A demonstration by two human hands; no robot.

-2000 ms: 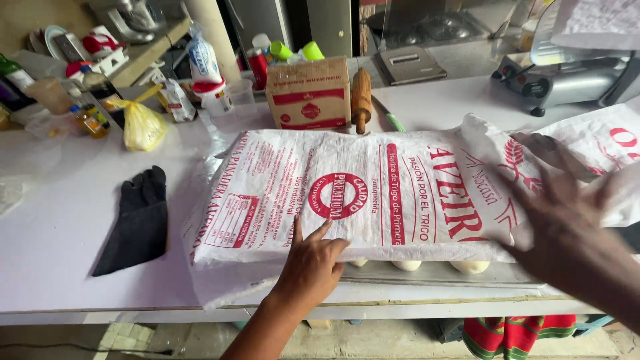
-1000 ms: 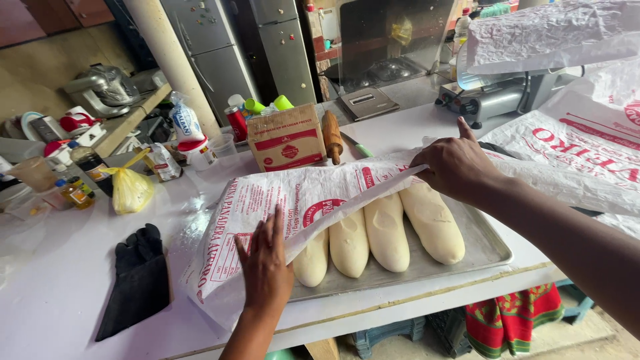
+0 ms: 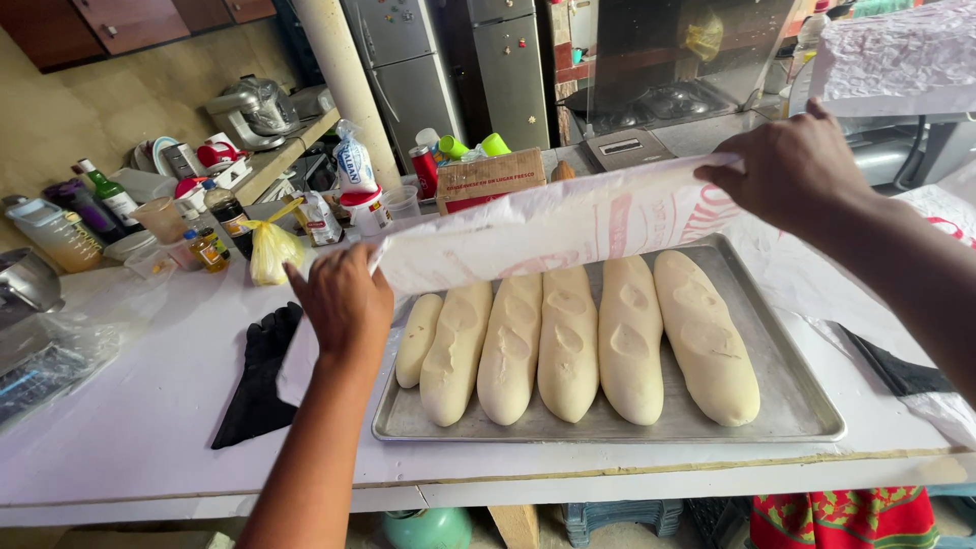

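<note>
My left hand (image 3: 343, 301) pinches the near left corner of a white flour-sack sheet (image 3: 549, 221) with red print. The sheet's right end is gripped by my right hand (image 3: 793, 168), so that it hangs raised between both. Beneath and in front of it, several long loaves of raw dough (image 3: 568, 343) lie side by side on a metal baking tray (image 3: 793, 389); a smaller one is at the left end. The sheet hides the far ends of some loaves and part of the tray's back. A black glove (image 3: 263, 381) lies left of my left hand.
Behind the sheet stand a cardboard box (image 3: 492, 177) and a plastic tub (image 3: 367, 212). Bottles (image 3: 226, 217) and a yellow plastic bag (image 3: 276, 252) are at the back left. A partly seen machine (image 3: 884, 152) and more sack sheeting (image 3: 816, 267) are at right. The table edge (image 3: 610, 476) runs in front.
The sheet lay over the tray and is now lifted off the loaves' near parts. My left hand, earlier flat on the sheet, now grips its edge. My right hand has risen with its end.
</note>
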